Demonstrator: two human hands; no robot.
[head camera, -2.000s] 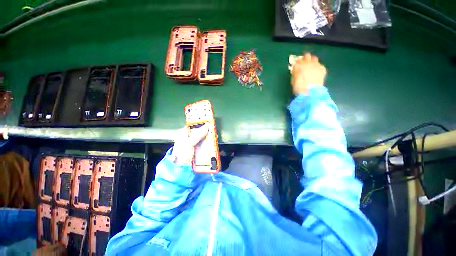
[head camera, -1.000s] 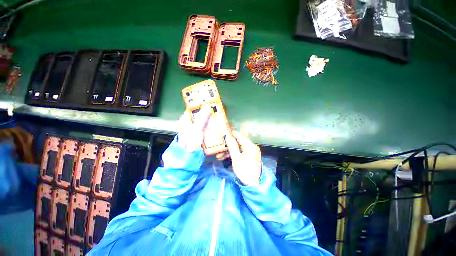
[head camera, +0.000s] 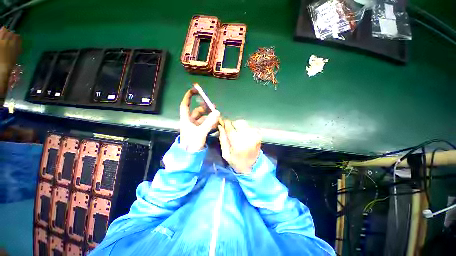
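Observation:
The phone unit (head camera: 204, 98) is tilted on edge above the bench's front edge, so only a thin pale and orange strip shows. My left hand (head camera: 196, 122) holds it at its left side, fingers curled around it. My right hand (head camera: 241, 142) is closed at its lower right end; what its fingertips pinch is too blurred to tell. Two stacks of orange middle housings (head camera: 200, 42) stand beyond my hands. A tangled pile of small orange-copper parts (head camera: 263, 65) lies right of them, and a small heap of white-cream pieces (head camera: 316, 65) further right.
A black phone tray (head camera: 83, 80) with black-screened phones lies at the left. A housing tray (head camera: 117, 200) with orange housings is below the bench edge. Clear bags (head camera: 330, 20) lie on a black mat (head camera: 375, 46) at upper right. Cables (head camera: 425, 155) hang at right. Another person's hand (head camera: 7, 52) is at far left.
My right hand has come back from the white heap to the phone unit. The unit has turned from showing its orange back to edge-on. Another person's hand has appeared at far left.

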